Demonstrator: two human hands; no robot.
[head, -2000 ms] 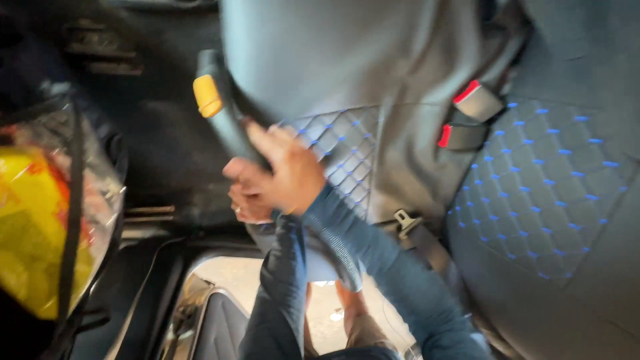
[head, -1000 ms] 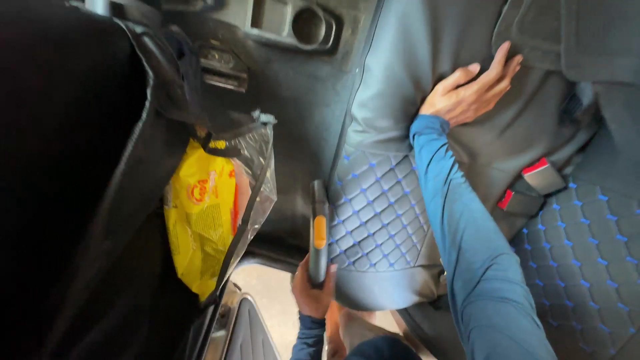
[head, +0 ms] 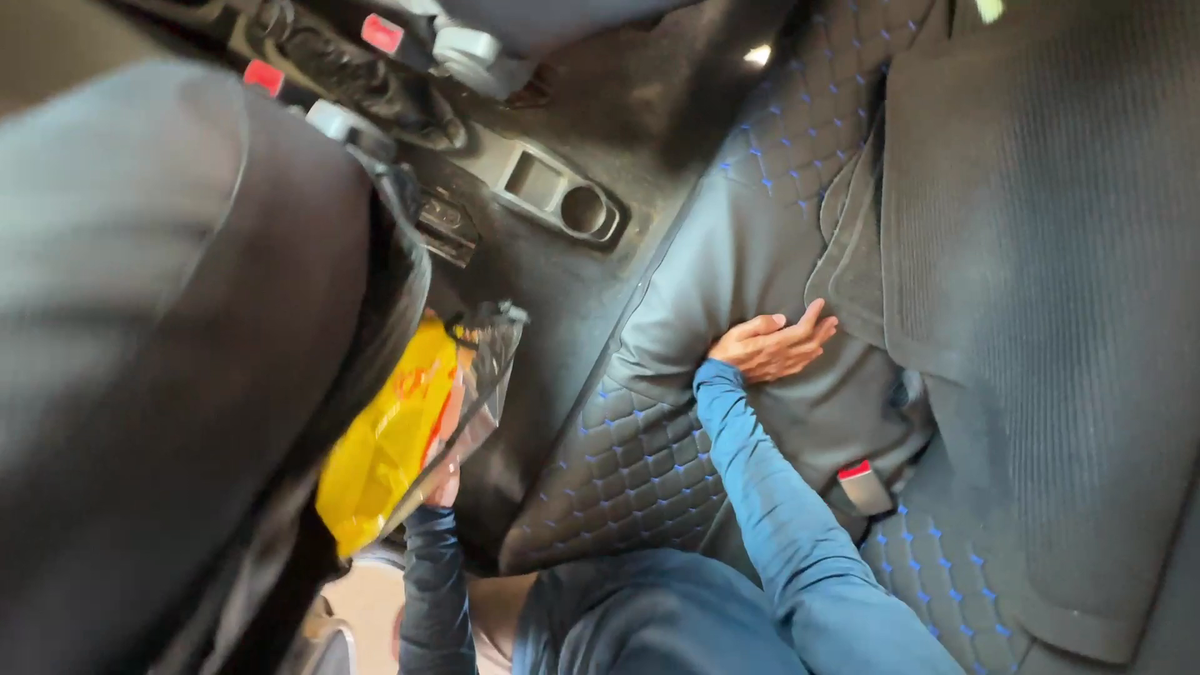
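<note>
My right hand [head: 774, 347] rests on the dark leatherette rear car seat [head: 689, 281], its fingers apart and holding nothing. Beside the back of the front seat [head: 187, 262], my left hand [head: 442, 480] is partly hidden behind the clear plastic edge of a bag [head: 487, 375], which hangs there with a yellow printed package [head: 389, 441] inside. Whether the left hand grips anything cannot be made out. The gray handheld tool with an orange part is not visible now.
A center console with a cup holder [head: 583, 208] lies between the front seats. A red-button seat belt buckle [head: 864, 487] stands on the rear seat, near the ribbed dark mat [head: 1078, 281]. Two more buckles are at the upper left.
My left hand, which held the gray and orange handheld tool one second ago, is now behind the bag's clear plastic. My right hand stays on the seat. The view has shifted strongly.
</note>
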